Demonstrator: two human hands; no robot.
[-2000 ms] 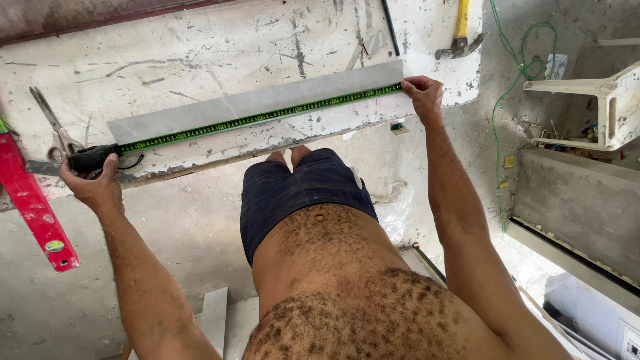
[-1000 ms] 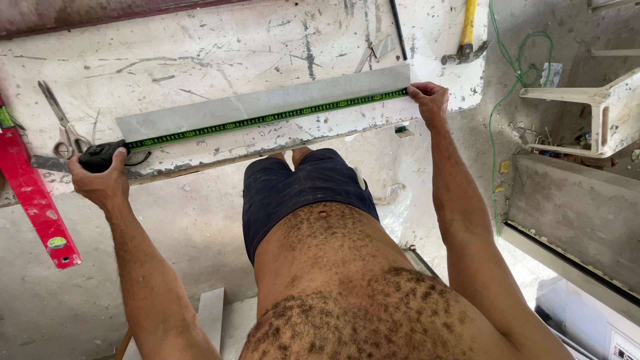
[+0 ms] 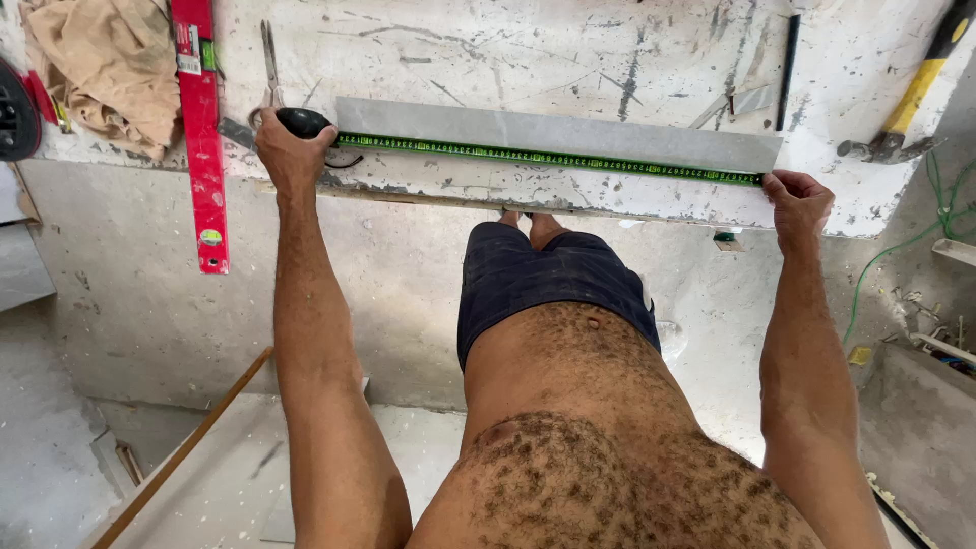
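Observation:
A grey tile strip [image 3: 549, 128] lies lengthwise on the paint-worn white work surface [image 3: 534, 46]. Along its near edge runs the green blade of a tape measure [image 3: 549, 158], pulled out straight. My left hand [image 3: 293, 152] grips the black tape case [image 3: 303, 122] at the strip's left end. At the right end my right hand [image 3: 799, 200] pinches the tip of the blade between thumb and fingers. A pair of scissors [image 3: 270, 76] lies just beyond my left hand, its handles partly hidden by that hand.
A red spirit level [image 3: 204, 152] overhangs the near edge at left, beside a tan cloth [image 3: 107, 61]. At right lie a hammer [image 3: 907, 107] with a yellow and black handle, a thin black strip [image 3: 788, 72] and a green cord [image 3: 944, 202]. A wooden strip [image 3: 191, 438] slants at lower left.
The view has turned and shifted left, bringing the tan cloth into sight. Both hands keep their hold on the tape measure, which stays stretched along the strip.

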